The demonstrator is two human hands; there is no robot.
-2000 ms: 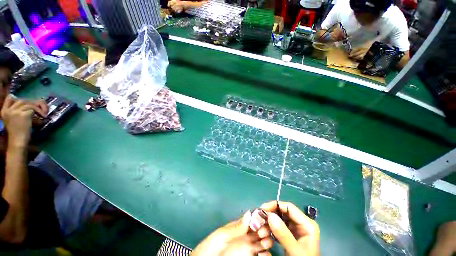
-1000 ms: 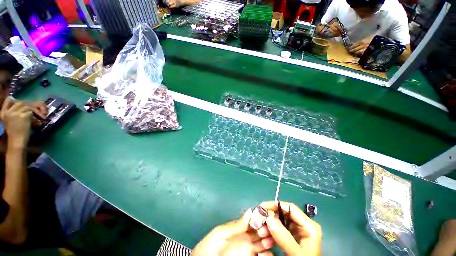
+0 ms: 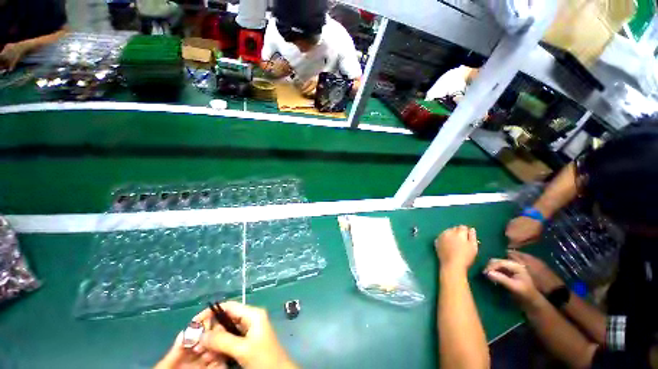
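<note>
My left hand (image 3: pixel 177 357) is at the bottom edge, partly cut off, and holds a small shiny housing (image 3: pixel 192 334) between its fingertips. My right hand (image 3: pixel 252 339) is close beside it, with dark, thin tweezers (image 3: pixel 225 317) in its fingers. The tweezers' tips point up and away from the housing. The right fingertips are near or touching the housing; I cannot tell which. Another small dark, shiny housing (image 3: pixel 291 308) lies loose on the green bench to the right of my right hand.
A clear blister tray (image 3: pixel 281 249) lies ahead, dark parts in its far row. A bag of metal parts (image 3: pixel 11 263) is at the left edge, a flat clear bag (image 3: pixel 382 256) right of the tray. Other people's arms (image 3: pixel 462 310) reach in at right. A metal post (image 3: pixel 454 130) stands beyond.
The view has swung right: bench items and my hands appear further left, and people at the right have come into view. My hands still hold the housing and tweezers.
</note>
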